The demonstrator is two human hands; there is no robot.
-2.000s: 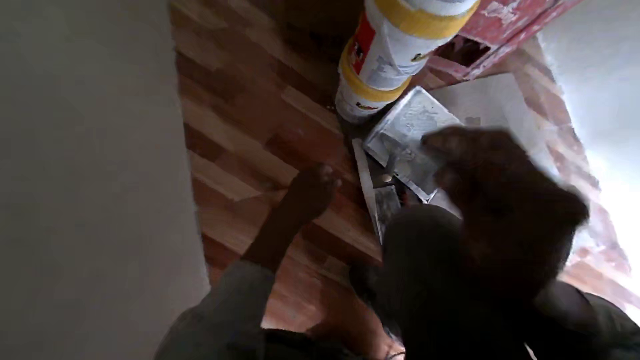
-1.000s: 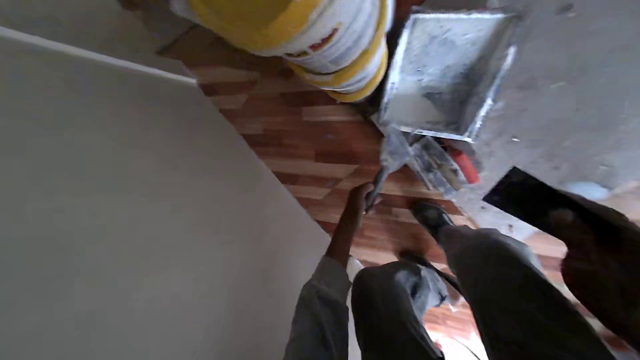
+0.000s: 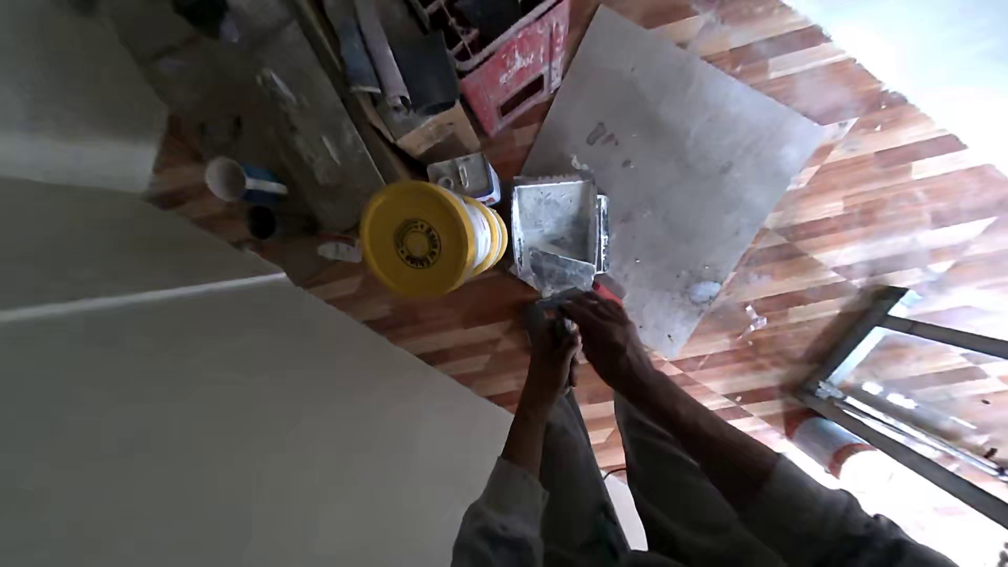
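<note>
A grey, smeared metal blade (image 3: 561,270) lies across the lower edge of a putty-coated rectangular tray (image 3: 555,213). My left hand (image 3: 554,346) is closed around the handle of a putty knife just below the tray; which blade belongs to it is partly hidden. My right hand (image 3: 602,327) is beside it, touching or almost touching, with fingers bent over the tool area; its grip cannot be made out. Something red (image 3: 608,291) shows beside the right fingers, at the tray's lower right corner.
Stacked buckets with a yellow lid (image 3: 417,239) stand left of the tray, near a small container (image 3: 465,177). A red plastic crate (image 3: 516,75) is above. A grey sheet (image 3: 669,150) covers floor to the right. A metal frame (image 3: 858,339) stands at far right; a wall (image 3: 260,425) borders the left.
My right hand, apart at the right with a dark flat blade one second ago, is now close beside my left hand. Both are at the tray's lower edge. The view has swung and widened.
</note>
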